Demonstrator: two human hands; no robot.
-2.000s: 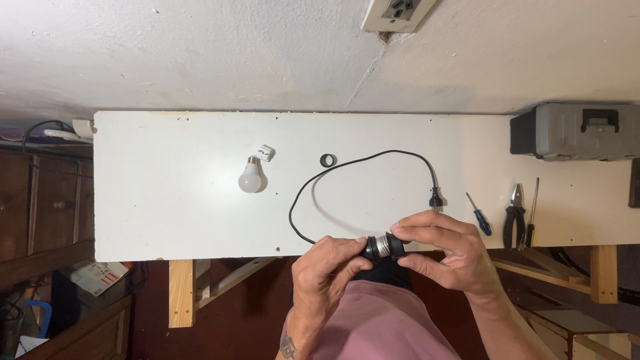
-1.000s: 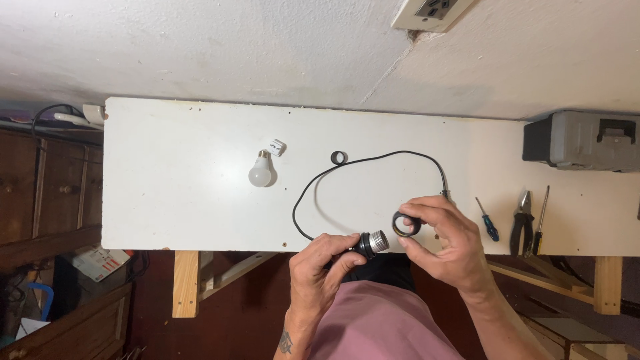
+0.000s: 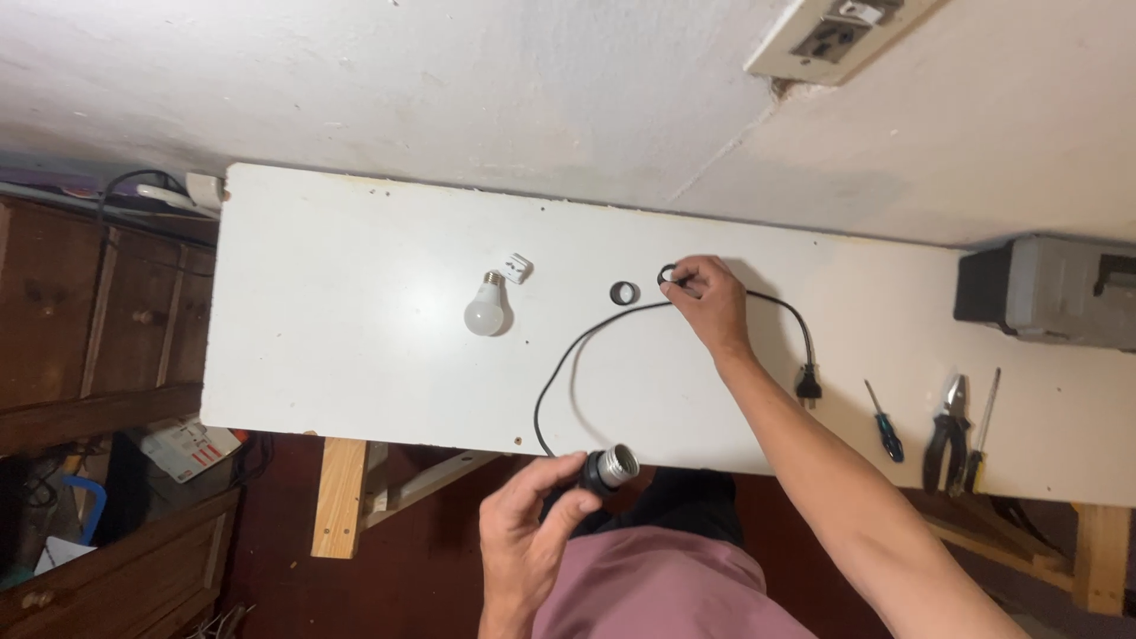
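Observation:
My left hand (image 3: 532,524) grips a black lamp socket (image 3: 611,470) near the table's front edge, its threaded metal shell bare and facing right. A black cord (image 3: 568,355) runs from it, loops over the white table and passes under my right hand to a plug (image 3: 808,387). My right hand (image 3: 706,293) holds a black plastic ring (image 3: 668,274) between its fingertips, low over the table; whether the ring touches the surface is unclear. Another black ring (image 3: 625,293) lies just left of it. Farther left, a white LED bulb (image 3: 484,308) lies beside a small white connector block (image 3: 516,267).
A small screwdriver (image 3: 886,426), combination pliers (image 3: 947,435) and a longer screwdriver (image 3: 983,435) lie at the right of the white table (image 3: 355,355). A grey and black toolbox (image 3: 1056,293) stands at the back right. A wall outlet (image 3: 834,37) is above; wooden drawers (image 3: 53,302) stand left.
The ring was on the socket's metal shell two seconds ago and then came off it. My right hand has carried it away to the back of the table, beside the other ring.

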